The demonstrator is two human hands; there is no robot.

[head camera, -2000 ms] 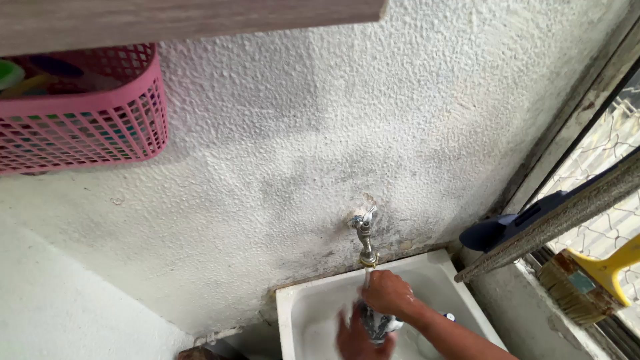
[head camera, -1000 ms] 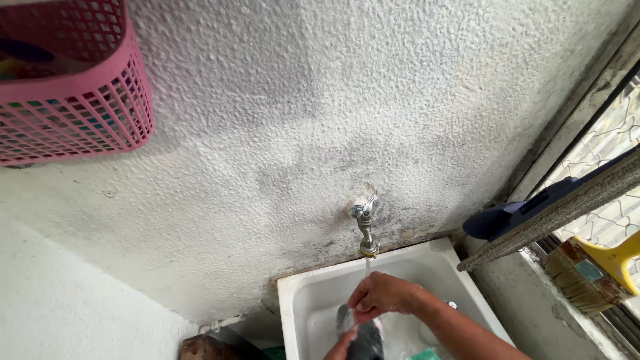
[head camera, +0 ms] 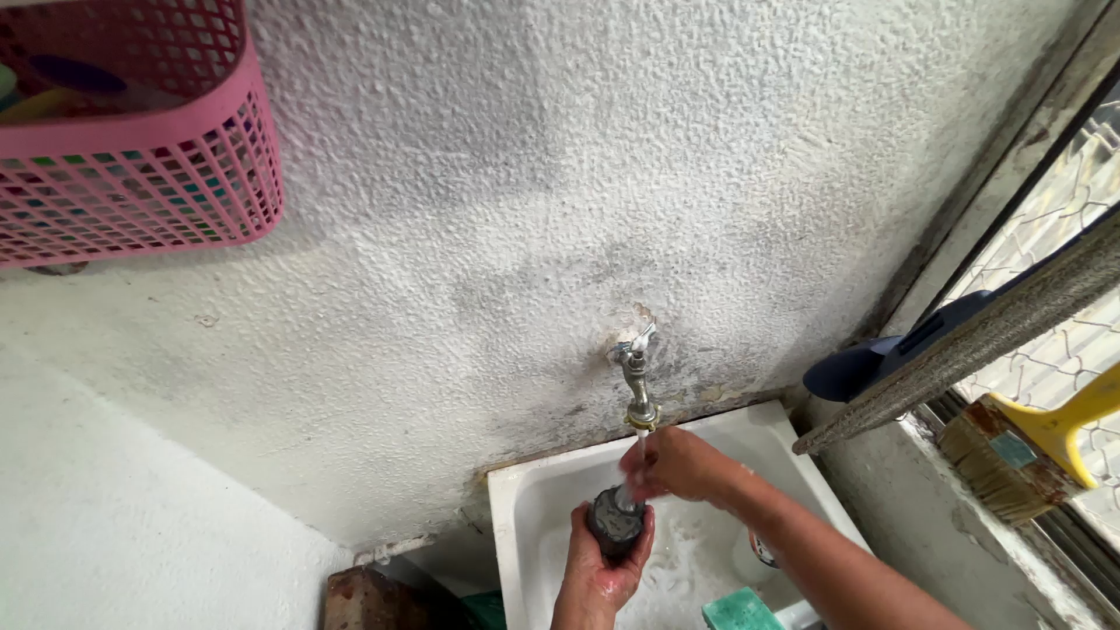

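Water runs from the metal faucet on the wall into a dark, round container that looks wet. My left hand grips this container from below, fingers around its sides, over the white sink. Just under the spout, my right hand is at the water stream above the container's mouth; its fingers are blurred, so whether they hold anything cannot be told. A green sponge or block lies low in the sink, and beside my right forearm stands a whitish container, partly hidden. Suds cover part of the basin.
A pink plastic basket hangs at the upper left. On the right are a rough pole, a dark blue plastic thing, a paintbrush with yellow handle and a window with wire mesh. A brownish block sits left of the sink.
The dark container, tilted and partly hidden one second ago, now shows its round opening under the water. My right hand has moved up from it, closer to the spout.
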